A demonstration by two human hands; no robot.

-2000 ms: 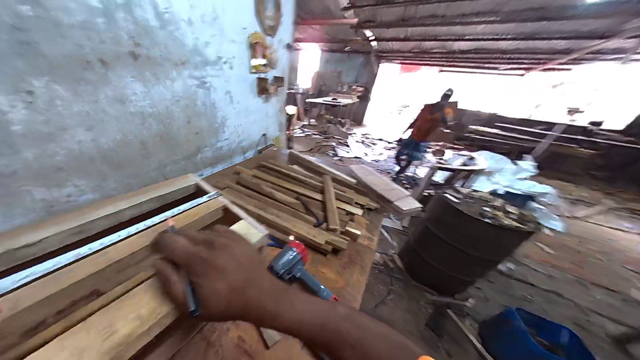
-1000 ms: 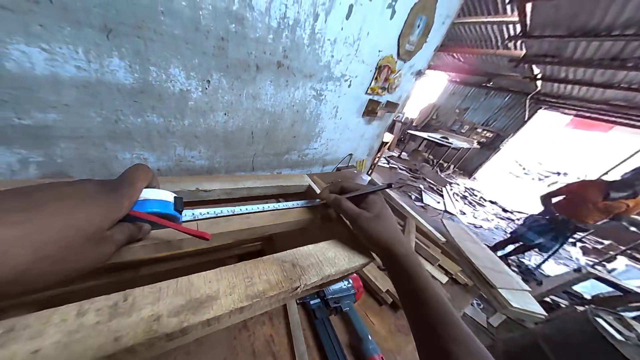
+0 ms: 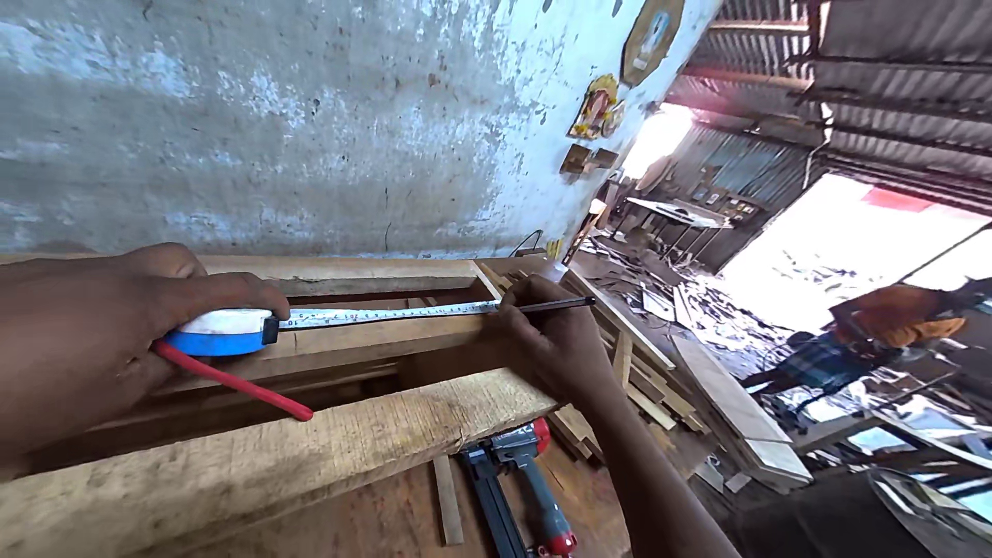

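Observation:
My left hand (image 3: 116, 325) grips a blue and white tape measure (image 3: 225, 332), whose red strap (image 3: 240, 385) hangs over the timbers. The extended blade (image 3: 387, 313) runs right along the middle wooden rail (image 3: 372, 336) of a frame. At the blade's far end, my right hand (image 3: 554, 333) holds a dark pencil (image 3: 556, 304) between its fingers; the blade's tip is hidden by them. Nearest me lies a thick rough timber (image 3: 310, 449). A grey and red nail gun (image 3: 511, 480) rests on the wooden bench just below my right wrist.
A peeling blue-grey wall (image 3: 310, 132) stands behind the frame. Cut wood strips (image 3: 651, 395) are piled to the right, beside long boards (image 3: 728, 395). A person (image 3: 868, 341) bends at the far right. A dark drum (image 3: 821, 519) stands at the lower right, and scraps litter the floor.
Two seconds ago only one hand showed, near the rail; both hands are now at the tape. Since one second ago the hands have hardly moved. The view has turned and tilted since the first frame.

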